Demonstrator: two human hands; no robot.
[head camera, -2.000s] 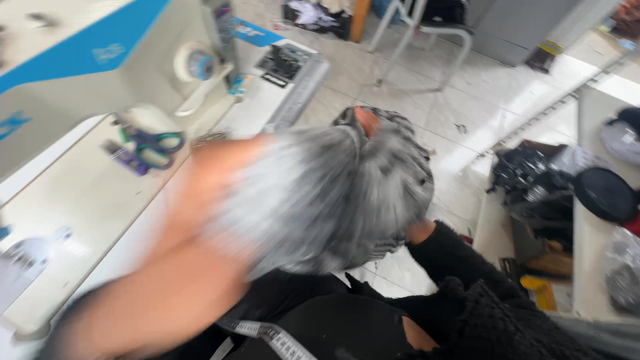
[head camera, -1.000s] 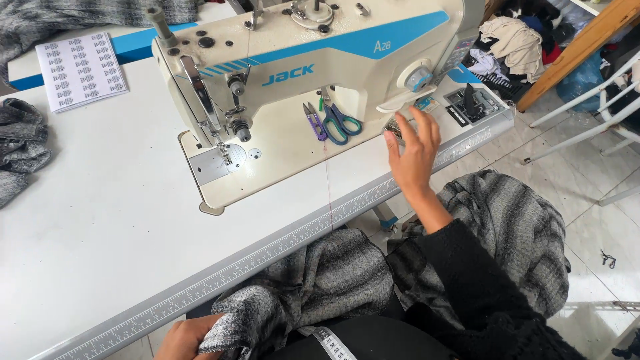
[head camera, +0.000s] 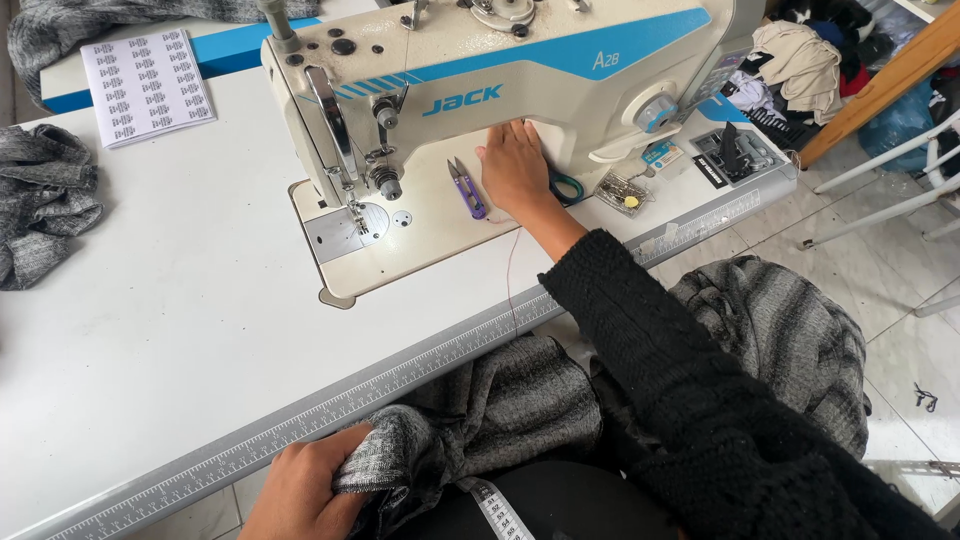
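Note:
My left hand (head camera: 304, 487) grips the edge of a grey striped knit fabric (head camera: 517, 405), which lies over my lap below the table edge. My right hand (head camera: 514, 165) reaches under the arm of the white and blue Jack sewing machine (head camera: 487, 97), palm down on its bed. Its fingertips are partly hidden, and whether it holds anything cannot be told. Purple thread snips (head camera: 468, 191) lie just left of it. Scissors with dark green handles (head camera: 566, 187) lie to its right, partly covered by the hand. A thin reddish thread (head camera: 510, 274) hangs over the table edge.
A box of pins (head camera: 624, 193) and a tray of metal parts (head camera: 739, 154) stand at the table's right. Printed sheets (head camera: 147, 88) and grey fabric (head camera: 45, 202) lie at left. A ruler strip (head camera: 375, 379) runs along the front edge. A tape measure (head camera: 499, 514) hangs at my front.
My right hand has moved left, from beside the handwheel end to the machine bed over the scissors. My left hand still grips the grey fabric. The view has swung from the floor to the table.

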